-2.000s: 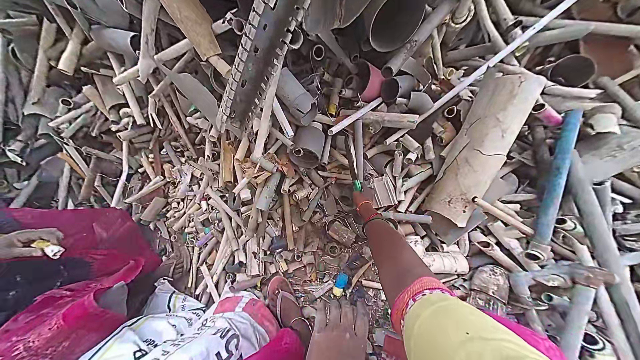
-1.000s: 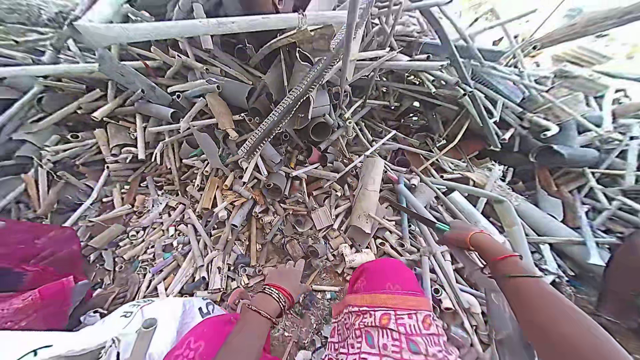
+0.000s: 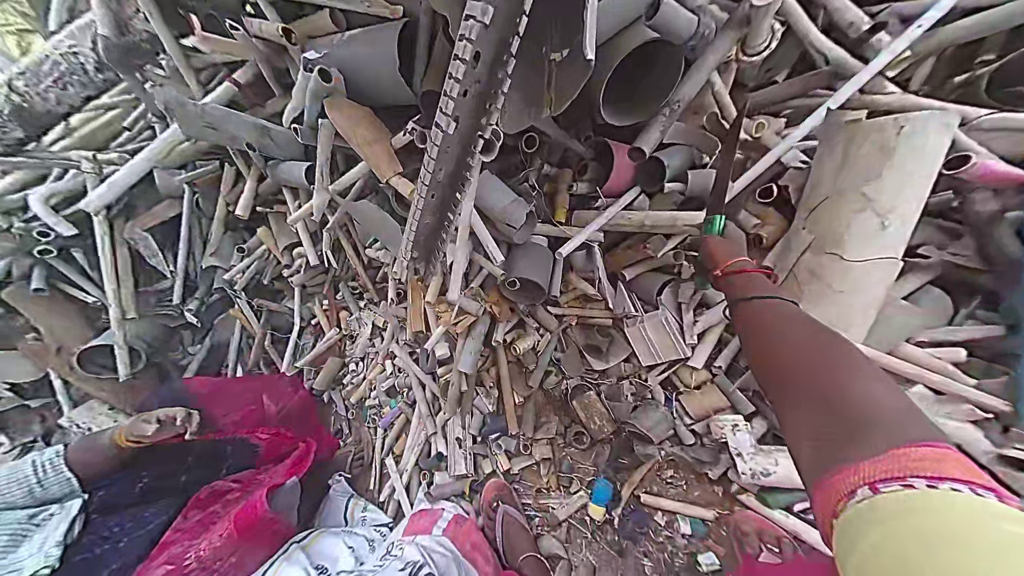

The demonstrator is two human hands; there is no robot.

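Note:
My right hand (image 3: 722,250), with red and black bands at the wrist, is closed around the green handle (image 3: 714,225) of a long dark-bladed tool, probably a knife. Its blade (image 3: 728,156) points up and away over the heap. Beside the hand lie a pale pipe length (image 3: 640,221) and a ribbed plastic offcut (image 3: 656,336). To the right of the blade rests a large flattened pale sheet (image 3: 864,216), cracked across. My left hand is not in view.
Cut plastic pipes (image 3: 528,268) cover the ground. A slotted dark channel (image 3: 456,136) slopes down the middle. At the lower left, another person's hand (image 3: 160,424) is by magenta cloth. A white printed sack (image 3: 344,536) lies near a sandalled foot (image 3: 512,528).
My left hand, seen at the bottom in both earlier frames, has left view. My right hand still holds the green-handled tool, which now points up the heap. The view has tilted down since one second ago.

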